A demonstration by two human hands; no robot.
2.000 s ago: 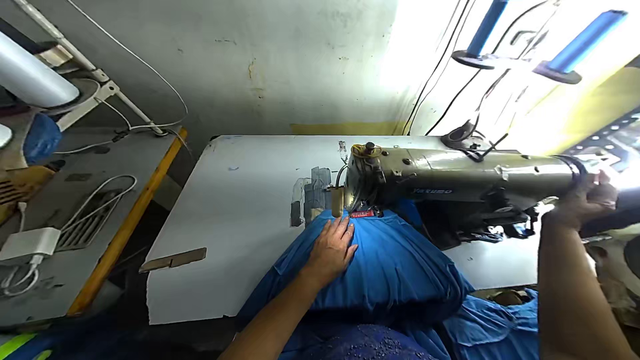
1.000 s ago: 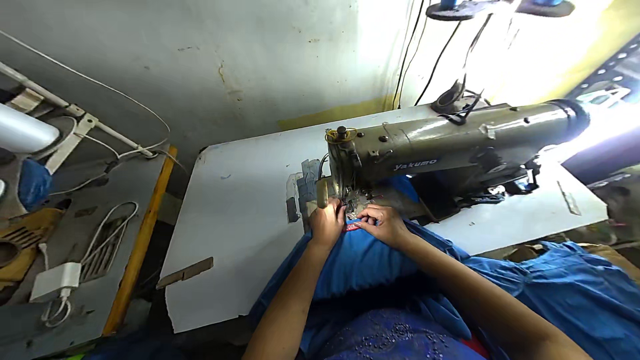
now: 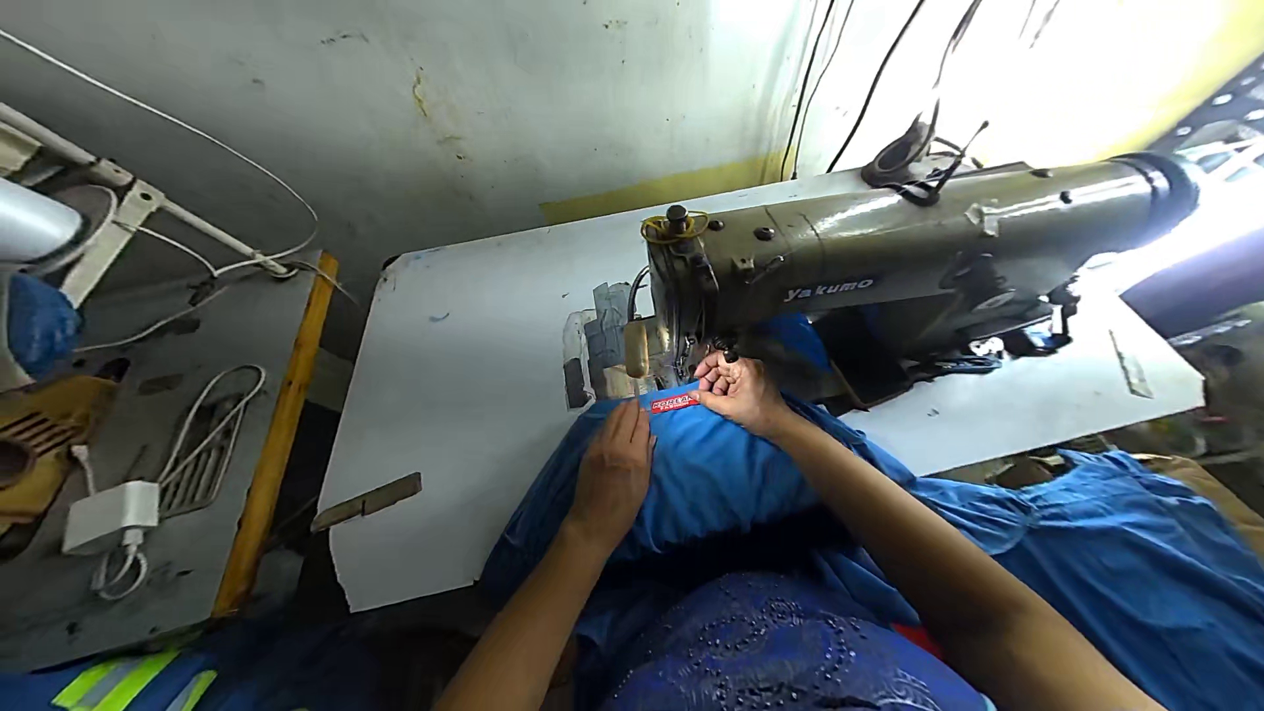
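Note:
A Yakumo sewing machine stands on a white tabletop. Blue fabric lies bunched at the table's front edge, its upper edge close in front of the presser foot area. On that edge is a small red label bearing writing. My left hand rests on the fabric at the label's left end, fingertips near the foot. Thumb and bent fingers of my right hand pinch the fabric edge at the label's right end, just below the needle bar. The needle tip is too small to tell.
To the left stands a second grey machine table with a yellow wooden edge, a white adapter and cables. More blue cloth hangs at the right. Black cables run down the wall behind the machine head.
My right hand has come from the machine's handwheel end to the fabric beside the foot. Both hands are now at the label, slightly farther apart than one second ago. The view has shifted.

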